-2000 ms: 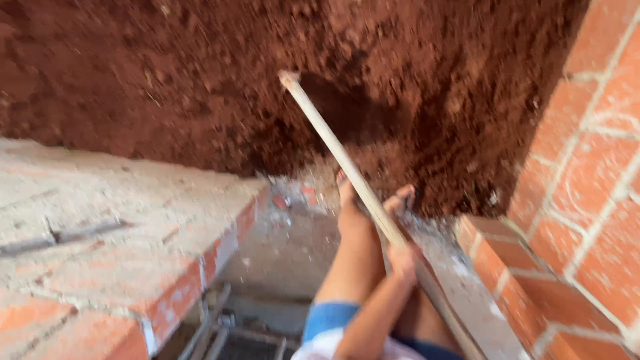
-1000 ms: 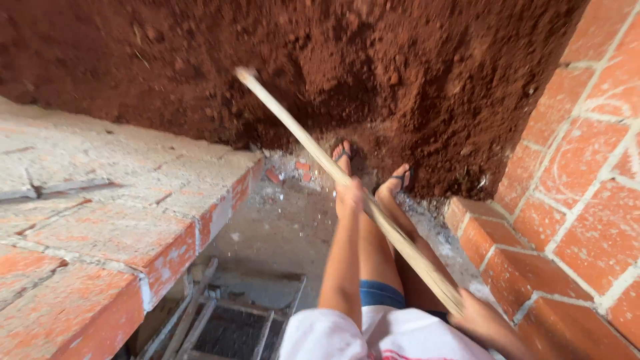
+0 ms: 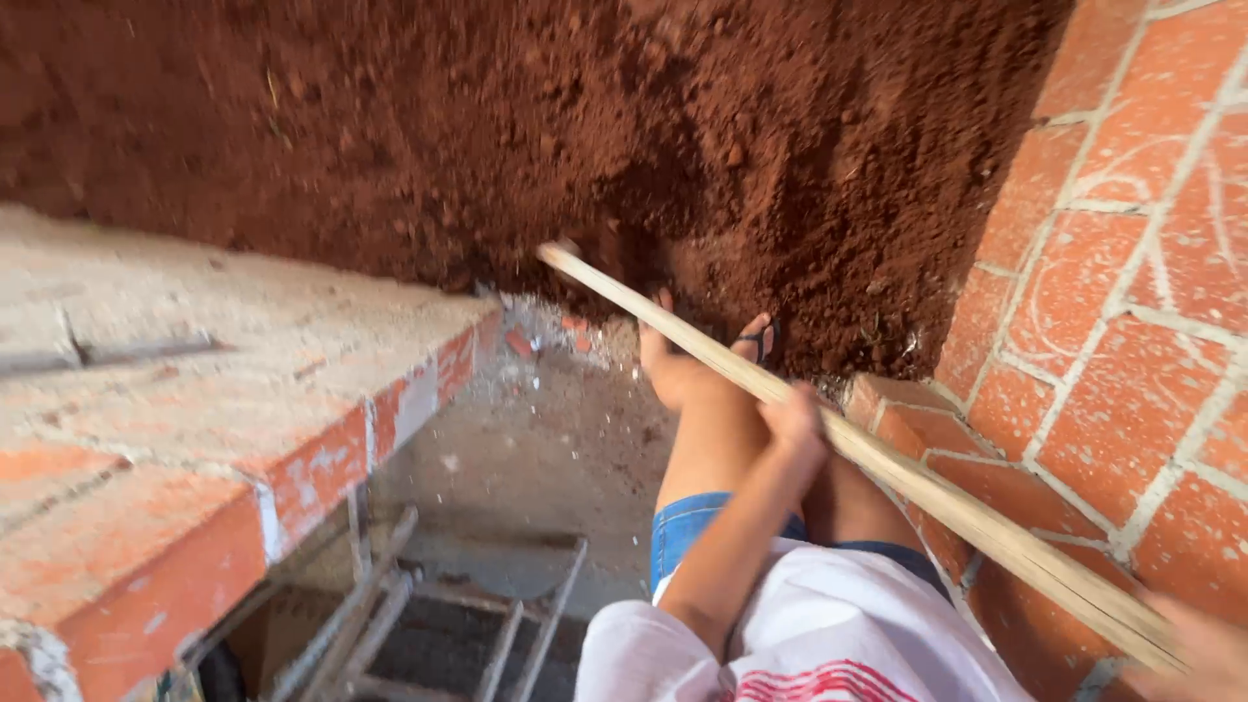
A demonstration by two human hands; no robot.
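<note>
A long pale wooden handle point(image 3: 955, 502) runs diagonally from the lower right to the middle of the view. My left hand point(image 3: 795, 424) grips it near its middle, above my thigh. Around its lower right end is my right hand point(image 3: 1194, 634), blurred at the frame's edge. The handle's far end point(image 3: 556, 253) lies over the red soil point(image 3: 624, 117), beside my feet; whether a tool head is on it cannot be told. I wear flip-flops, the one on the right foot point(image 3: 759, 336) showing plainly.
A brick wall point(image 3: 1092, 322) with chalky marks rises on the right, above a low brick ledge point(image 3: 975, 468). On the left stands a brick wall with a mortared top point(image 3: 292, 370). Metal frames point(image 3: 448, 595) lie below it, beside the concrete floor point(image 3: 546, 439). Brick fragments point(image 3: 575, 331) lie by the soil's edge.
The handle's far end has come back from farther out over the soil, closer to my feet. My right hand has moved toward the right edge with the handle's near end.
</note>
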